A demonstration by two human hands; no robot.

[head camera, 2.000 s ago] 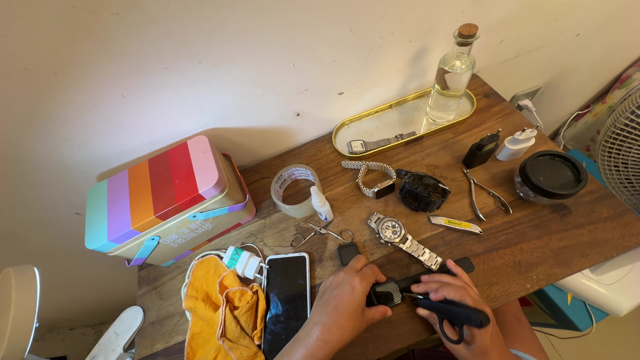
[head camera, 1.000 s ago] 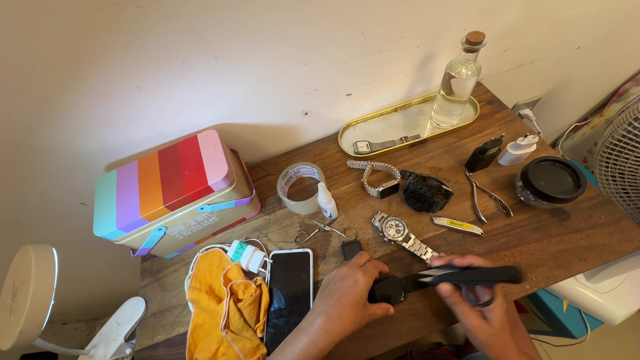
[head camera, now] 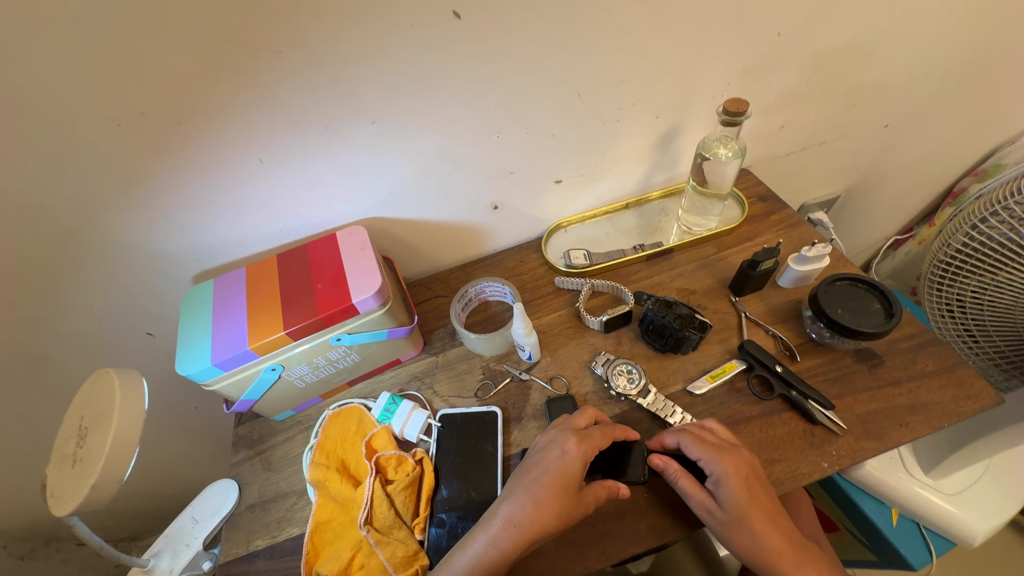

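Note:
My left hand (head camera: 564,464) holds a dark smartwatch (head camera: 620,464) with its thumb and fingers near the front edge of the wooden table. At the watch's right end, the thumb and fingertips of my right hand (head camera: 712,480) pinch its black band, which is mostly hidden. A small black rectangular piece (head camera: 561,407) lies just beyond my left hand. Above the hands rests a silver metal wristwatch (head camera: 632,384). Black-handled scissors (head camera: 788,384) lie to the right, beside a utility knife (head camera: 716,377). Small metal scissors (head camera: 522,376) are spread behind my left hand.
A striped tin box (head camera: 296,320), orange cloth (head camera: 360,496), phone (head camera: 466,480) and charger (head camera: 404,416) stand left. Behind are a tape roll (head camera: 472,344), glue bottle (head camera: 524,334), other watches and a gold-rimmed tray (head camera: 560,226) with a corked bottle (head camera: 712,176). Nippers (head camera: 768,328), a lidded jar (head camera: 853,308) are right.
The black-handled scissors, in my right hand earlier, now lie on the table at the right. My right hand has moved to the smartwatch's band; my left hand stays at the watch.

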